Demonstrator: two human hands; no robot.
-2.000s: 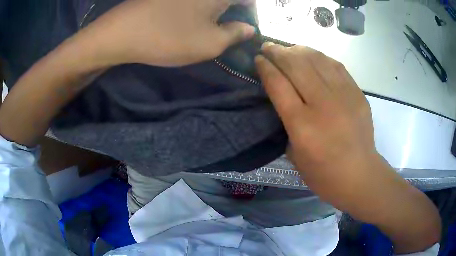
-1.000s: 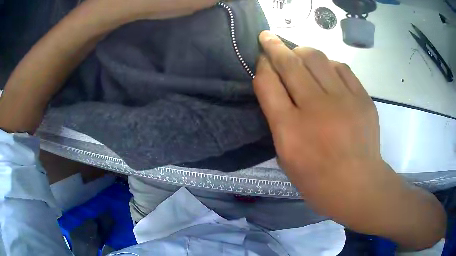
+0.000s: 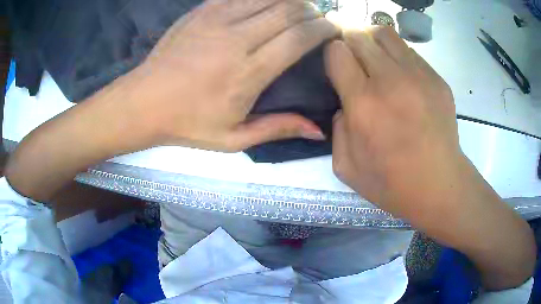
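Note:
The dark grey garment piece (image 3: 296, 89) lies on the white table in front of the sewing machine, with more dark cloth (image 3: 89, 41) spread at the upper left. My left hand (image 3: 219, 83) is spread flat over the cloth, thumb apart and pointing right, pressing on it. My right hand (image 3: 391, 113) has its fingers curled on the cloth's right edge and seems to pinch it. The zipper teeth do not show. The needle area is hidden by my fingers and bright glare.
Black thread snips (image 3: 504, 62) lie on the machine bed (image 3: 457, 65) at the right. A grey knob-like attachment (image 3: 414, 25) and a patterned disc (image 3: 382, 19) are at the top. Ruler tape (image 3: 249, 205) lines the table edge. A blue bin (image 3: 127, 255) is below left.
The cloth has moved up and away from the table edge, baring the white table and ruler tape. My left hand has come down flat onto it. The zipper teeth have gone from view.

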